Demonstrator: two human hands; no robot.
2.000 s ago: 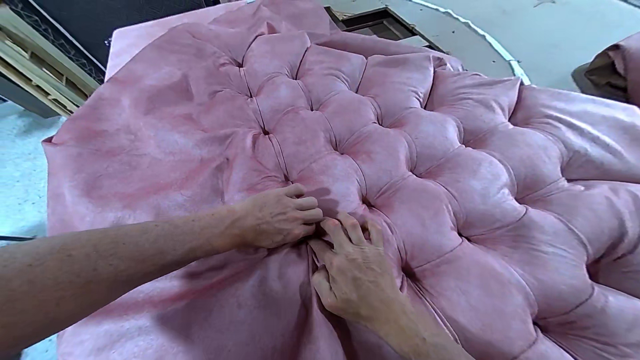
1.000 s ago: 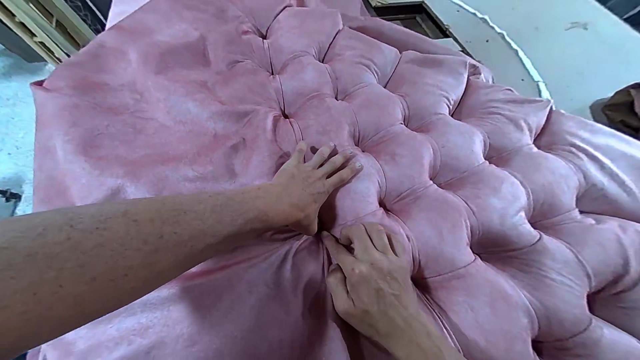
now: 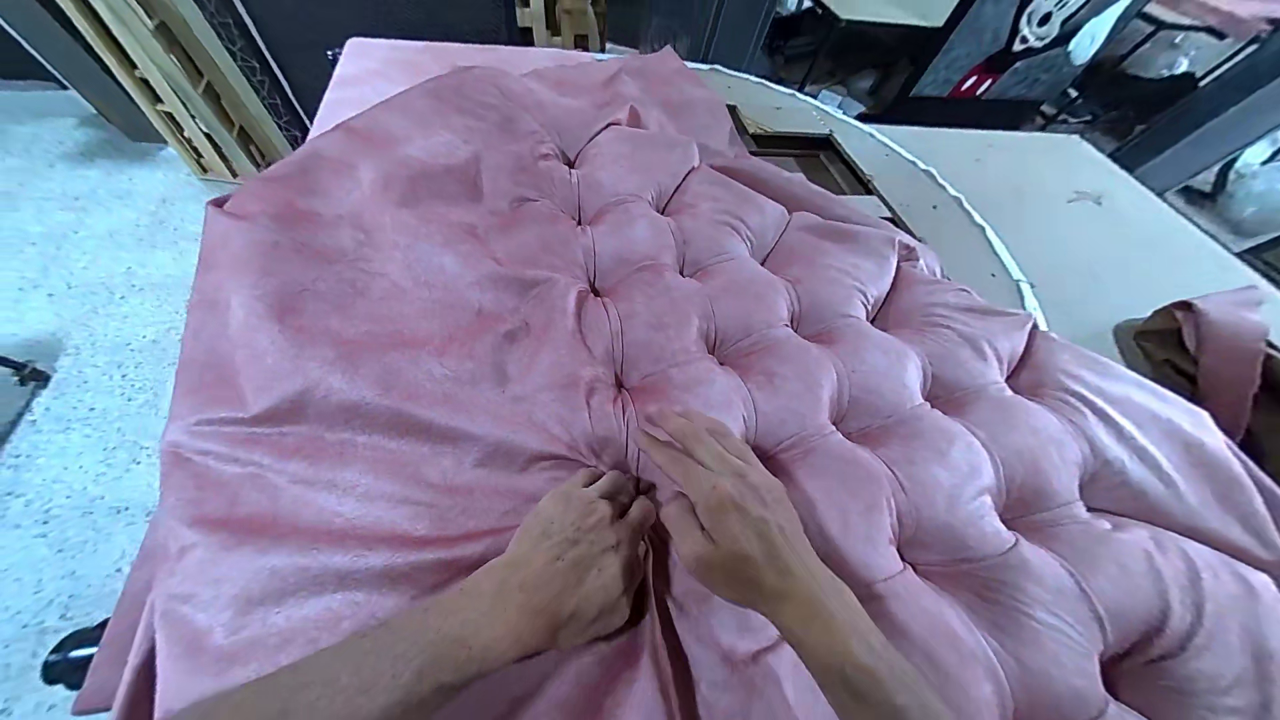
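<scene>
Pink velvet-like upholstery fabric (image 3: 380, 330) lies over a padded panel, its right part drawn into diamond-shaped tufts (image 3: 790, 380) with deep folds between them. My left hand (image 3: 585, 555) is closed at the lower end of a vertical fold line, its curled fingers pinching the fabric at a tuft point. Close beside it on the right, my right hand (image 3: 735, 510) lies with fingers extended over a tuft, the fingertips at the fold. Below both hands the fabric hangs in loose pleats. What is under the left fingertips is hidden.
Behind the fabric is a pale work table (image 3: 1060, 200) with a white curved strip (image 3: 950, 195) and a dark frame (image 3: 810, 160). A rolled pink cloth piece (image 3: 1225, 350) is at the right. Wooden frames (image 3: 190, 90) stand at upper left, above a speckled floor (image 3: 90, 250).
My left hand, spread over the fabric a second ago, is now curled at the fold. My right hand has gone from bent fingers to extended ones lying on a tuft. The view has shifted.
</scene>
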